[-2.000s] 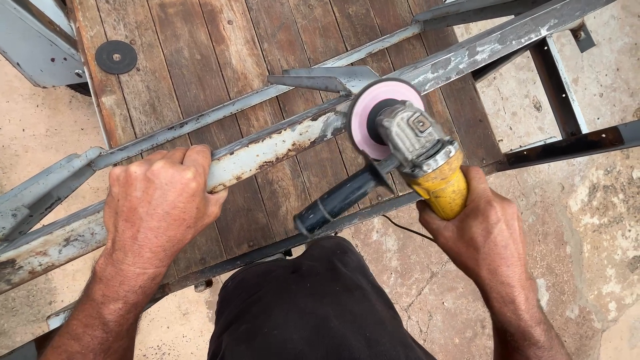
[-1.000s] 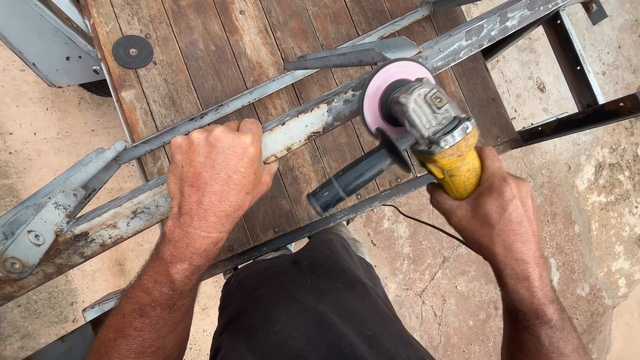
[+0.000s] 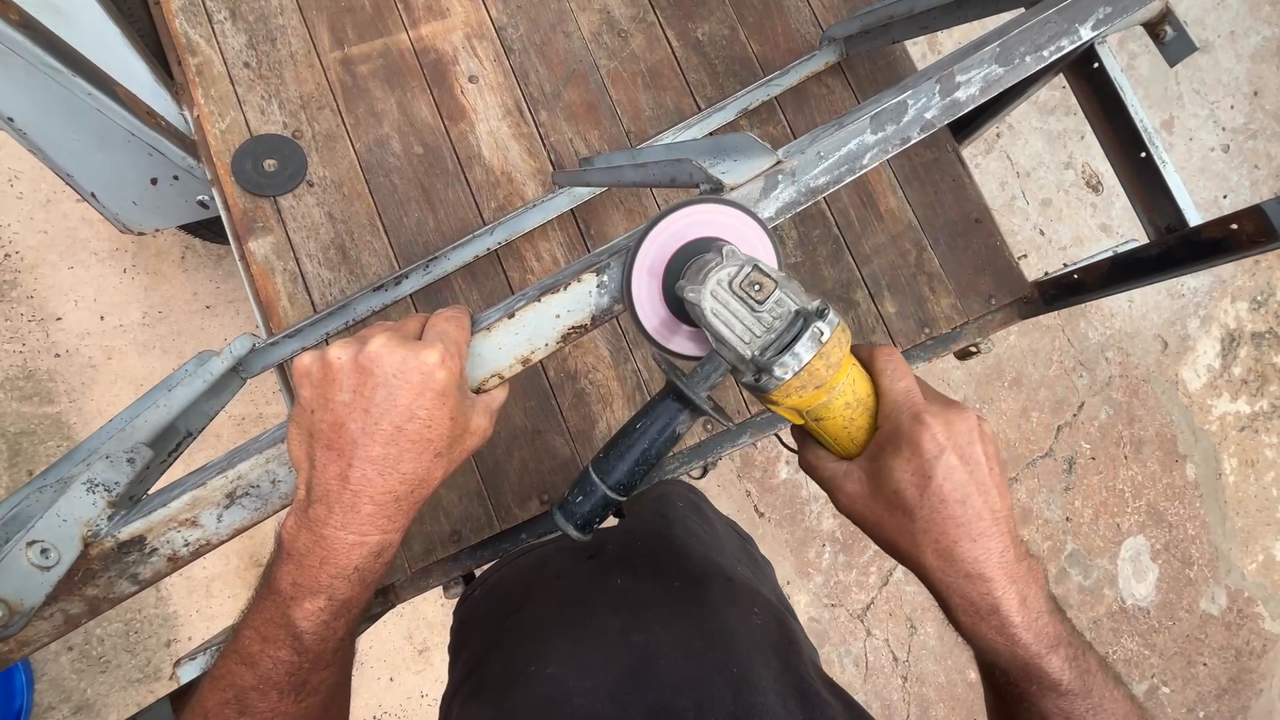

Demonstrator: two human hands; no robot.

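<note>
My left hand (image 3: 385,420) is closed around a long metal beam (image 3: 545,330) with flaking pale paint and rust, left of the grinder. My right hand (image 3: 920,460) grips the yellow body of an angle grinder (image 3: 765,320). Its pink disc (image 3: 655,265) lies over the beam and looks blurred, as if spinning; whether it touches the metal cannot be told. The black side handle (image 3: 630,450) points down-left with no hand on it. Right of the disc the beam shows more bare grey metal.
A wooden plank platform (image 3: 460,130) lies beneath the beam, with a loose black disc (image 3: 269,165) on it. Metal brackets (image 3: 690,160) join the frame. At the right are dark frame bars (image 3: 1130,140), and a grey metal panel (image 3: 100,130) stands at upper left. Cracked concrete (image 3: 1130,480) lies around.
The grinder has shifted slightly left along the beam toward my left hand since one second ago. Both hands keep their holds. The view has shifted somewhat.
</note>
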